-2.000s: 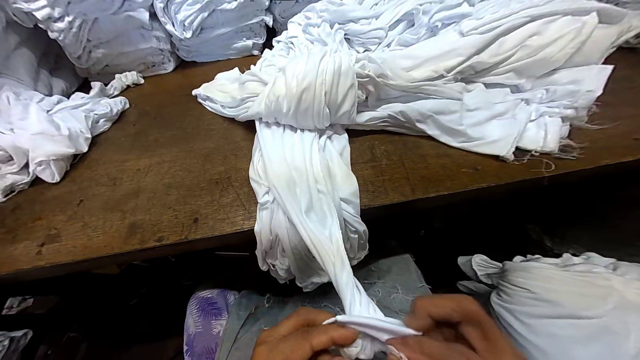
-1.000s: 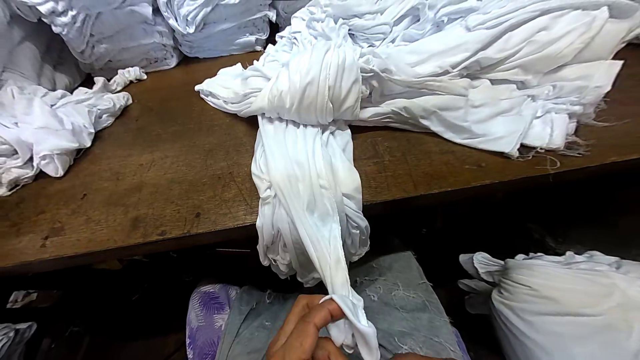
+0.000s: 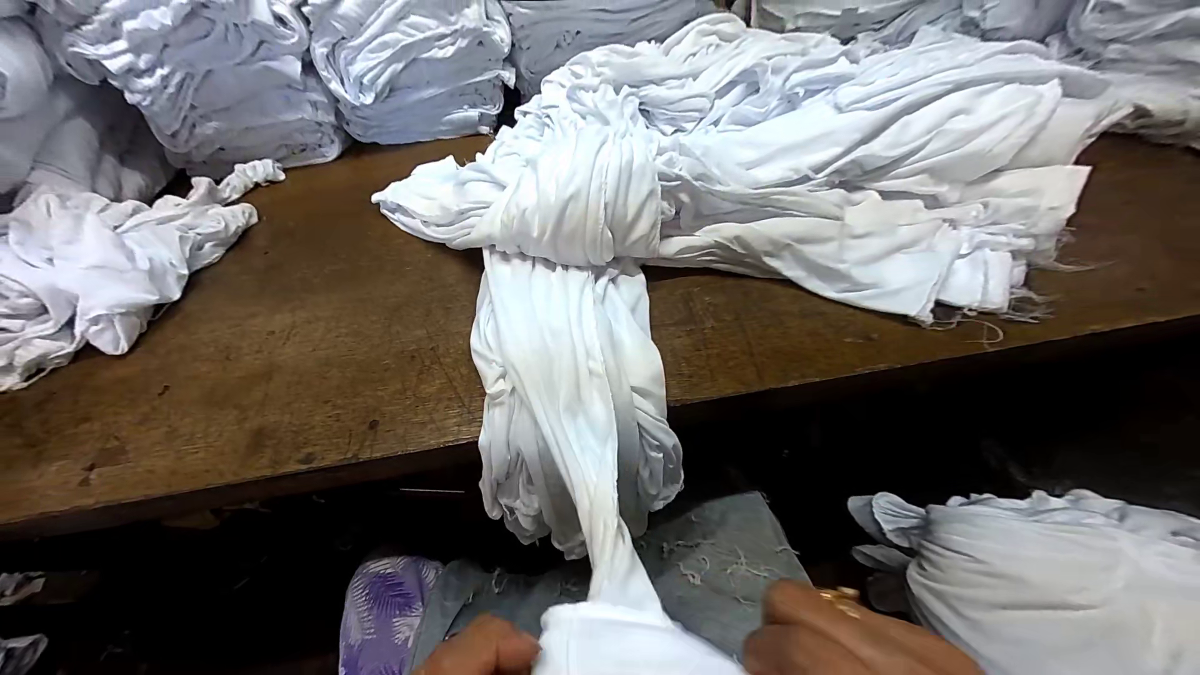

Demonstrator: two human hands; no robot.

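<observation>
A long bundle of white cloth (image 3: 862, 169) lies on the wooden table, with a band of the same cloth wrapped around it. From the band, a looped length (image 3: 572, 375) hangs over the table's front edge and narrows to a twisted strip. That strip widens into a folded end (image 3: 628, 642) at the bottom of the view. My left hand (image 3: 483, 647) grips this end at its left side, fingers partly cut off by the frame. On the right, my right hand (image 3: 834, 633), wearing a gold-coloured ring, is curled at the cloth's other side; its fingertips are hidden.
Stacked white cloth bundles (image 3: 412, 70) line the back of the wooden table (image 3: 309, 347). A crumpled white cloth (image 3: 103, 262) lies at the left. Grey fabric with loose threads (image 3: 722, 562) and purple patterned fabric (image 3: 384, 609) are below the edge. Another white bundle (image 3: 1059, 581) is at lower right.
One second ago the strip's end hung narrow over my left hand; now it is spread between both hands. My right hand has come further into view.
</observation>
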